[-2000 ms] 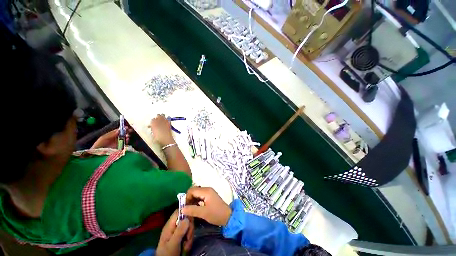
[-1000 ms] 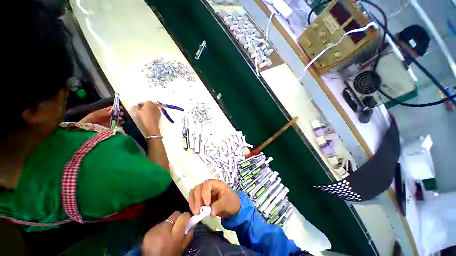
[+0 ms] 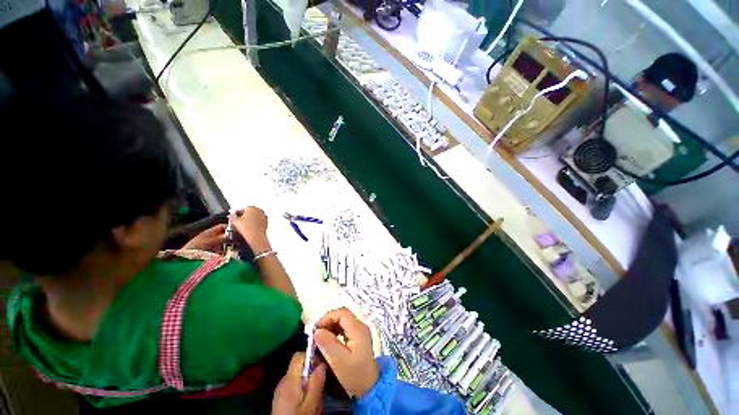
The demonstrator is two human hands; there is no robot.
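A slim white stick-shaped body (image 3: 309,353) stands nearly upright between my hands at the bottom centre. My left hand (image 3: 298,391) grips its lower part. My right hand (image 3: 348,347), below a blue sleeve, has its fingertips closed at the stick's upper end; whether they hold a small part is too small to tell. A loose heap of white plastic parts (image 3: 385,280) lies on the cream worktop beyond my right hand. A dense row of white-green-black sticks (image 3: 458,339) lies right of the heap.
A person in green (image 3: 231,324) sits at the left, hands on another stick. Blue-handled pliers (image 3: 302,224) lie open near piles of tiny fittings (image 3: 298,173). A brown stick (image 3: 466,253) leans across the green belt (image 3: 413,207). A black perforated strip (image 3: 616,312) hangs at the right.
The stick in my hands has gone from slanted, white side showing, to nearly upright. The coworker's right hand has left the pliers area and joined the other hand at their stick. The view has shifted.
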